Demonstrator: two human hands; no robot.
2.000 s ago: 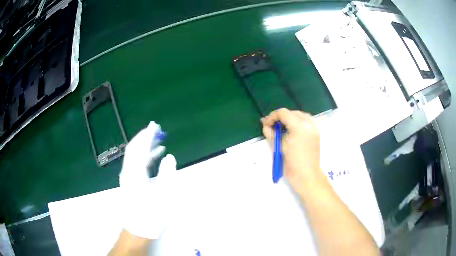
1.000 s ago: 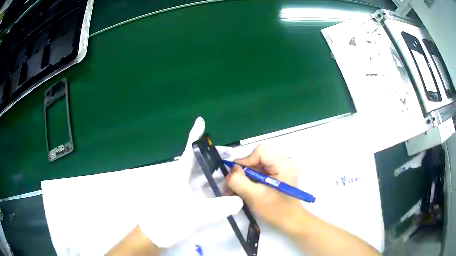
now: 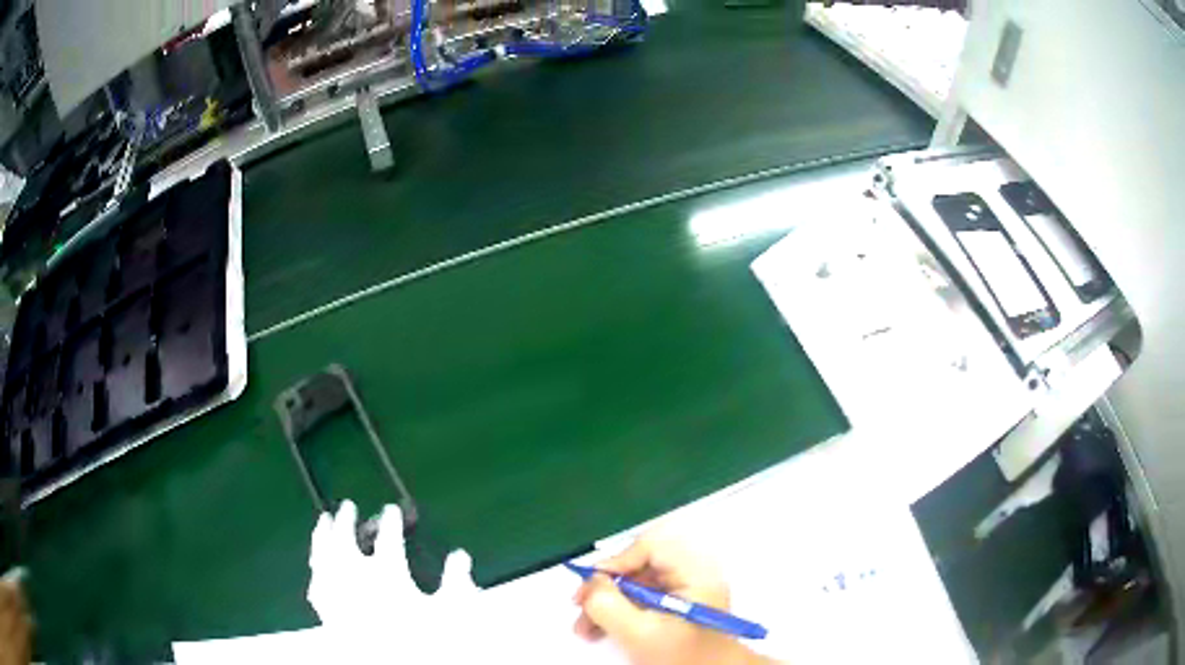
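A grey phone middle frame (image 3: pixel 374 448) lies flat on the green bench top at left centre. My left hand (image 3: pixel 377 572), in a white glove, reaches over its near end; the fingertips cover that end and the thumb stands apart. My bare right hand (image 3: pixel 656 600) holds a blue marker pen (image 3: pixel 689 611) above the white paper sheet (image 3: pixel 793 520), its tip pointing left. The lower parts of both hands run towards the bottom edge of the picture.
A black blister tray (image 3: pixel 124 325) with a pale rim is at far left. A stained paper sheet (image 3: pixel 897 338) lies at right beside a white fixture plate (image 3: pixel 1001 247) holding two dark frames. Part of a person's hand (image 3: pixel 13 624) shows at the left edge. Equipment with blue tubing (image 3: pixel 442 65) stands behind.
The dark frame that my left hand held over the paper is no longer seen in my hands. My left hand has moved left to the grey frame. The view has tilted up.
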